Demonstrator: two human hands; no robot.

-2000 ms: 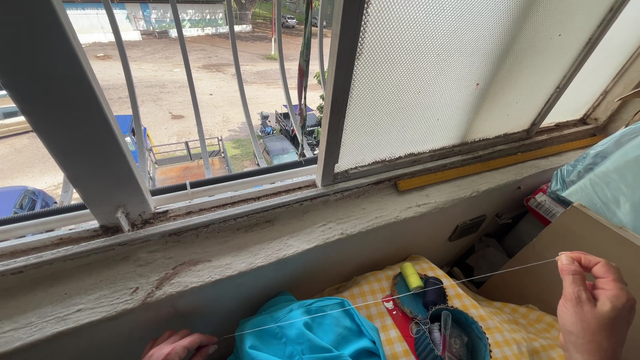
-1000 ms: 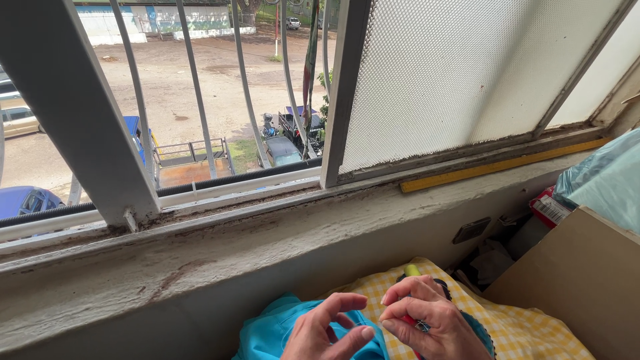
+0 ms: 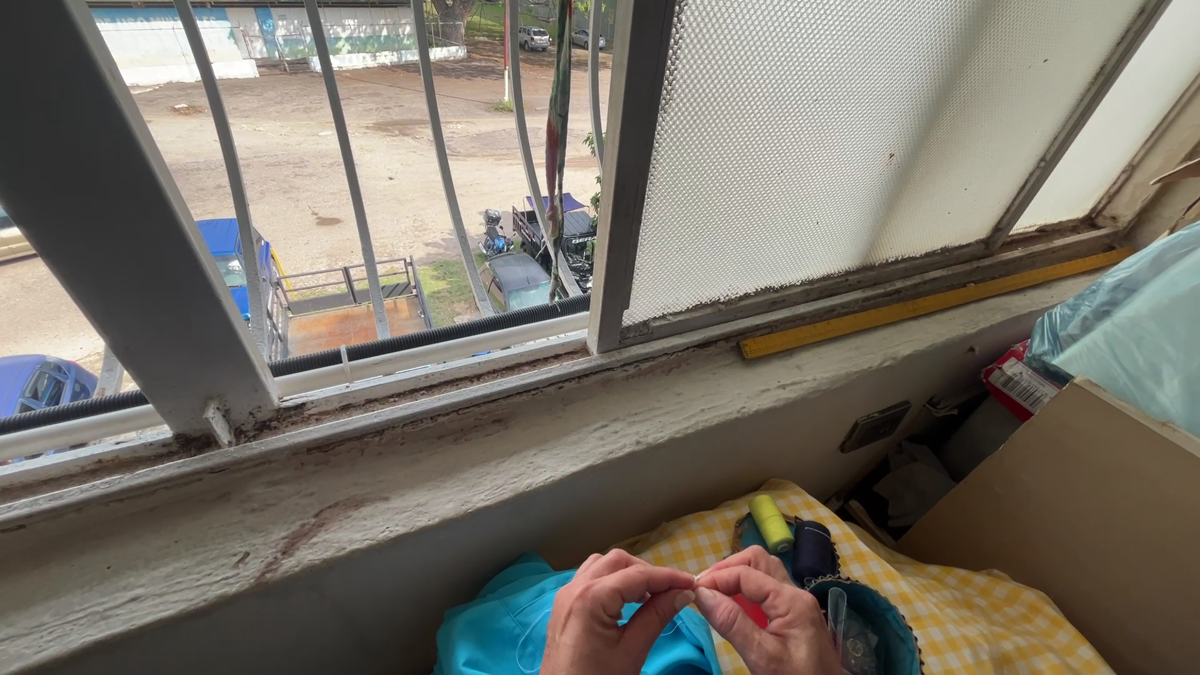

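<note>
My left hand [image 3: 605, 614] and my right hand [image 3: 764, 614] meet at the fingertips in the lower middle, thumb and index finger of each pinched together. What lies between the tips is too small to make out; a thin pale thread [image 3: 527, 630] hangs in a loop beside my left hand, over turquoise fabric [image 3: 487, 623]. Just beyond my right hand are a yellow-green thread spool [image 3: 771, 523] and a dark navy spool [image 3: 813, 551]. A round teal sewing basket [image 3: 895, 623] holding small clear items stands right of that hand. Something red shows partly between my hands.
A yellow-and-white checked cloth [image 3: 975, 609] lies under the basket. To the right stand a cardboard panel [image 3: 1078, 525], a red box [image 3: 1017, 382] and a teal plastic bag [image 3: 1134, 328]. A yellow ruler [image 3: 928, 305] rests on the windowsill [image 3: 450, 478] below the barred window.
Two seconds ago my hands were far apart with a thread stretched between them. They came together over the turquoise fabric, and now the fingertips touch.
</note>
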